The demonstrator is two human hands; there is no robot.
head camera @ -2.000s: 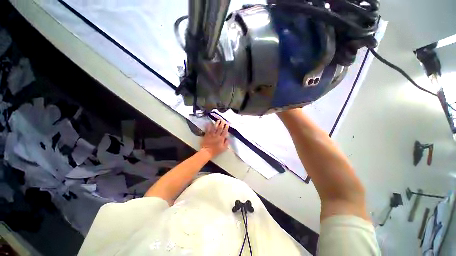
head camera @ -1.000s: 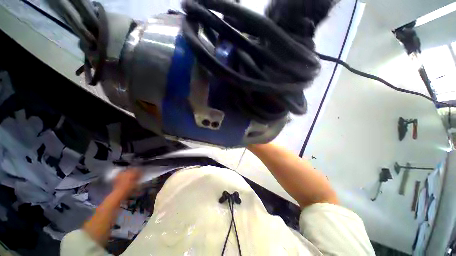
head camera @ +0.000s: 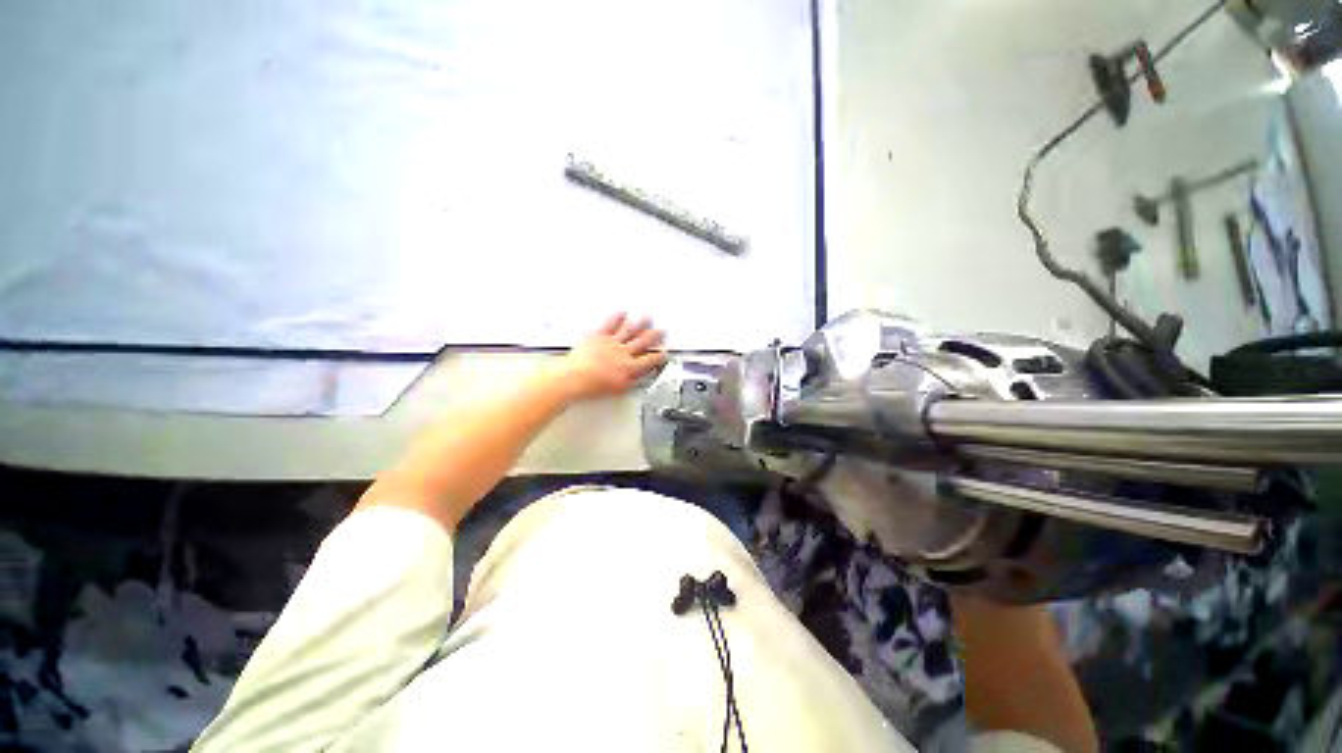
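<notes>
The straight-knife cutting machine [head camera: 913, 456] stands at the table's front edge, right of centre, its steel rods pointing right. My left hand [head camera: 621, 356] lies with fingers spread on the near edge of the white paper marker [head camera: 368, 162], just left of the machine, and holds nothing. The dark edge of the fabric lay [head camera: 221, 350] shows under the paper. My right forearm comes up below the machine; the right hand is hidden behind it. A mottled weight bar [head camera: 655, 203] lies on the paper.
An offcut strip [head camera: 280, 386] lies along the near edge. A black cable [head camera: 1048, 243] runs from the machine to the back right. A tool with a reddish handle [head camera: 1114, 88], a clamp [head camera: 1114, 250] and bars lie at right. Scraps [head camera: 133, 633] heap on the floor.
The view has turned, and the machine now stands at the right near the table edge. My left hand, low over the floor scraps a second ago, is now on the paper's edge.
</notes>
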